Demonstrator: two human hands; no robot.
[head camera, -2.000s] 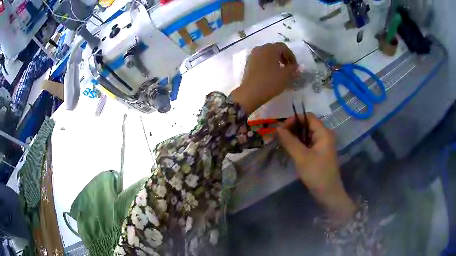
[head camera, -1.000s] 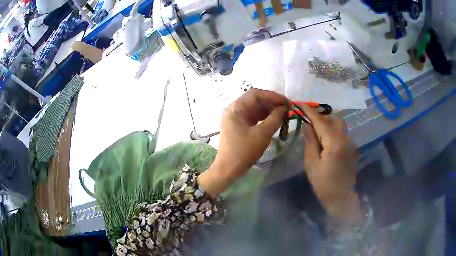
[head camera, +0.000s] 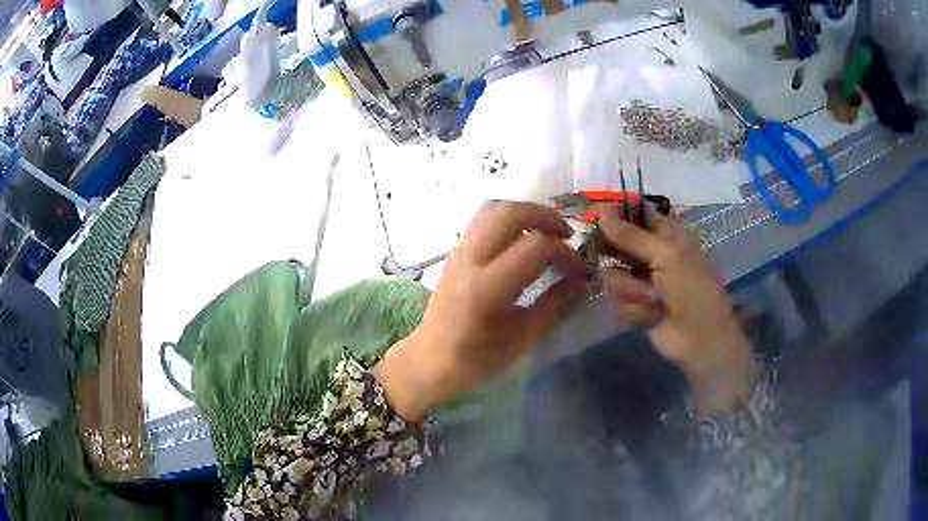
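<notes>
My left hand is in front of the machine, its fingers curled at a short piece of green strap; the exact grip is blurred. My right hand is close beside it, with finger and thumb at the same strap. It also holds dark tweezers, prongs pointing up and apart. Any ring on the strap is too small to tell. Orange snips lie just behind the fingers. A green shirred garment lies at the left and runs under my left forearm.
Tiny metallic pieces are piled on white paper. Blue-handled scissors lie at the right. The sewing machine head stands behind my left hand. Cut green cloth and brown taped cardboard are at the left edge.
My left hand has come from the metal pieces to my right hand. Since one second ago, the tweezers have turned from the strap to point up, and my left fingers have spread slightly.
</notes>
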